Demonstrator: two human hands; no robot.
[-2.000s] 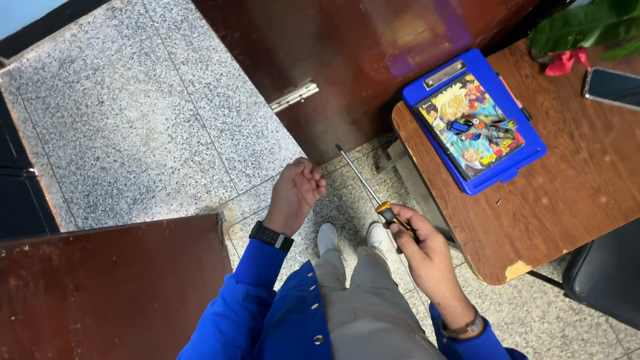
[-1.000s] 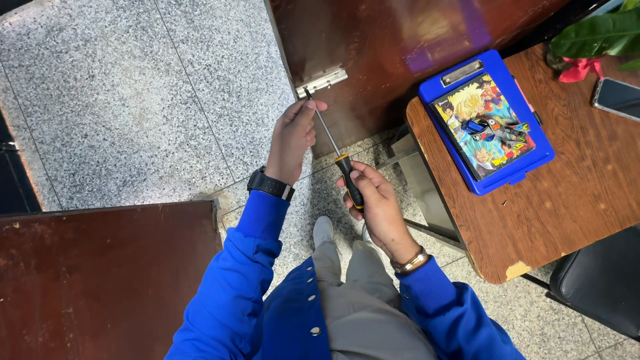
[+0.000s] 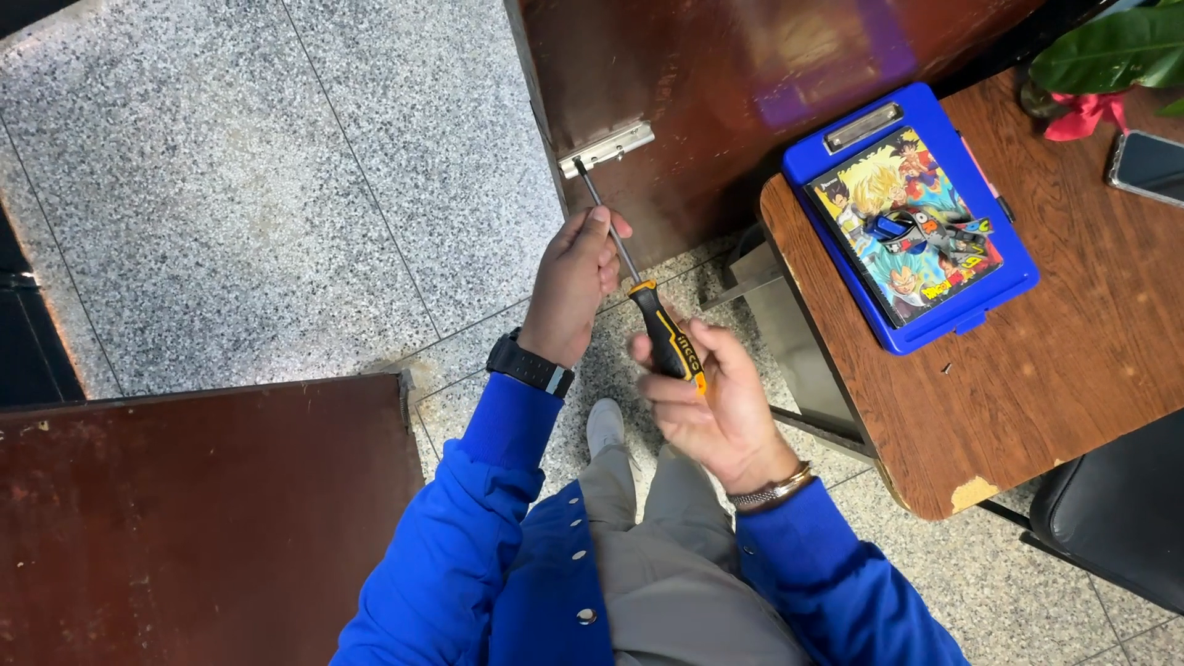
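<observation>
My right hand (image 3: 708,398) is closed round the black and orange handle of an Ingco screwdriver (image 3: 664,328). The screwdriver's shaft points up and left, and its tip overlaps the left part of a silver metal door bolt or hinge plate (image 3: 608,149) on the edge of a dark brown door panel; whether it sits in a screw head I cannot tell. Around the shaft, below the tip, the fingers of my left hand (image 3: 578,277) are closed, steadying it near the thumb and forefinger.
At right stands a wooden table (image 3: 1064,370) bearing a blue clipboard case (image 3: 962,314), an illustrated notebook (image 3: 856,185) with a lanyard, a phone (image 3: 1150,166) and a plant (image 3: 1115,51). A black chair (image 3: 1119,518) is at lower right, another brown panel (image 3: 203,518) at lower left.
The screwdriver has moved up to the metal fitting; two seconds ago its tip was away from it. My left hand, off the screwdriver then, is now at the shaft.
</observation>
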